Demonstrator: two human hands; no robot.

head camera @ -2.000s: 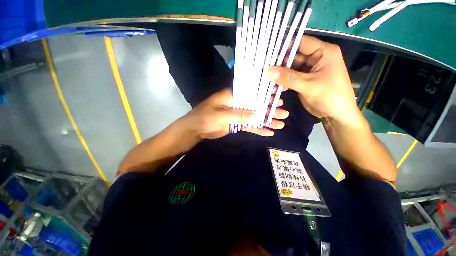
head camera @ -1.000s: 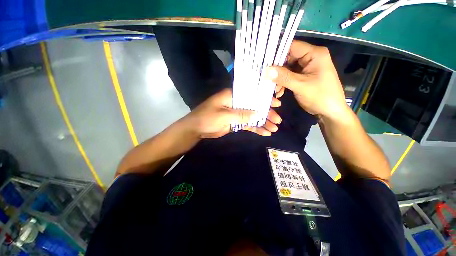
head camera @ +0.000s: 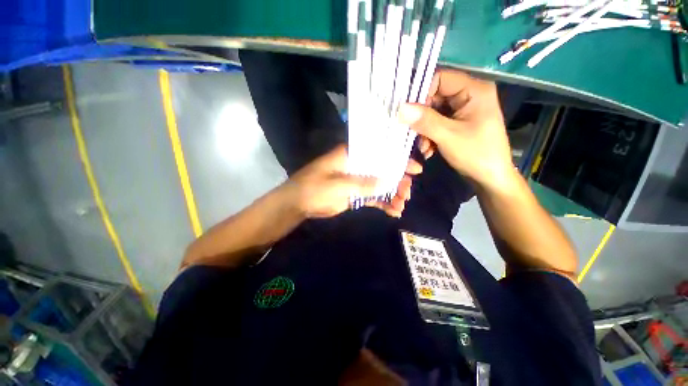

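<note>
A fanned bundle of white wire leads (head camera: 377, 113) with dark sections near the top stands upright over my lap; its upper ends reach the picture's top edge. My left hand (head camera: 332, 185) grips the bundle's lower end, with fingers behind it and the thumb across the front. My right hand (head camera: 460, 124) holds the bundle's right side around mid-height, thumb in front; its other fingers are partly hidden. The lower tips show just below my left hand, too small and bright to make out.
The green bench (head camera: 226, 21) curves across the top. Loose white leads (head camera: 573, 26) lie on it at the right, several with orange parts. A blue bin (head camera: 45, 30) is at the top left. A dark box (head camera: 596, 162) stands below the bench at the right. A badge (head camera: 439, 275) hangs on my chest.
The view has shifted, so more loose leads show at the top right. Both hands keep their hold on the bundle, whose upper ends are fanned slightly differently.
</note>
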